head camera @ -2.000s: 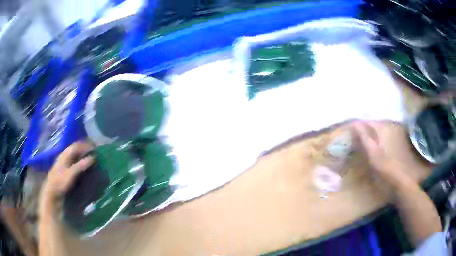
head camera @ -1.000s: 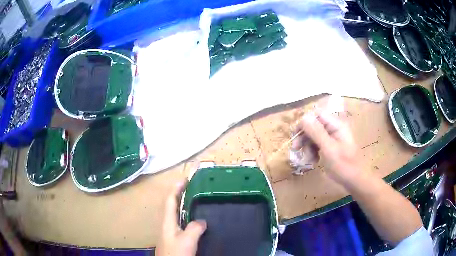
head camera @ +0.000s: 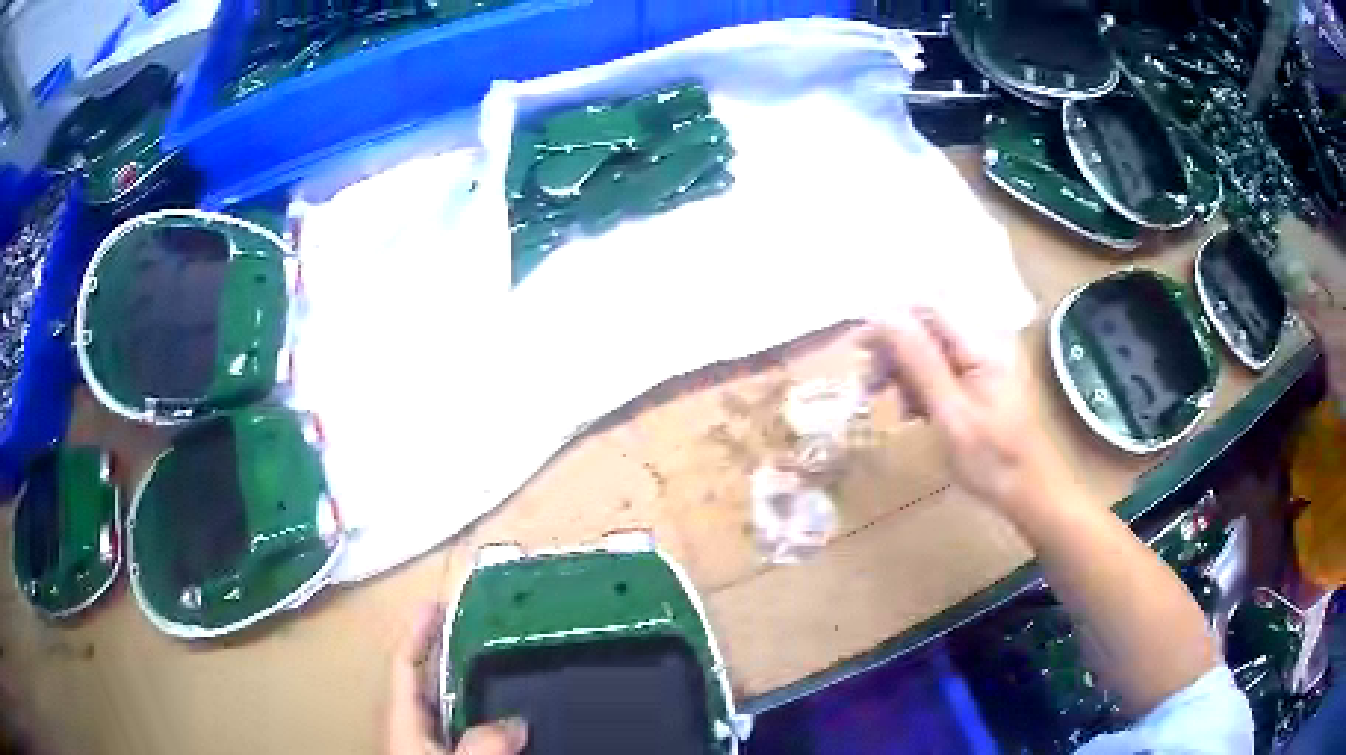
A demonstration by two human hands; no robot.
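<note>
My left hand (head camera: 428,701) grips the left side of a glossy green car body shell (head camera: 576,597) at the bottom centre, thumb over its dark recess. The shell has a pale rim, and its squarer end faces away from me. My right hand (head camera: 967,406) is blurred above the board beside the white sheet's edge; whether its fingers hold a thin stick cannot be told. Crumpled translucent lumps (head camera: 793,513) lie on the brown board left of my right hand. Small green panels (head camera: 620,162) are piled on the white sheet (head camera: 709,295).
Green shells (head camera: 233,516) stand at the left, and more shells (head camera: 1134,359) at the right. A long blue bin (head camera: 354,140) is behind the sheet. A smaller blue bin (head camera: 45,354) is at the left edge. The dark bench edge (head camera: 886,649) runs along the front right. Part of a person (head camera: 1321,295) shows at the far right.
Two seconds ago my left hand was at the shells on the left; it now holds a shell in front of me. Since one second ago, the thin stick by my right hand is no longer clearly visible.
</note>
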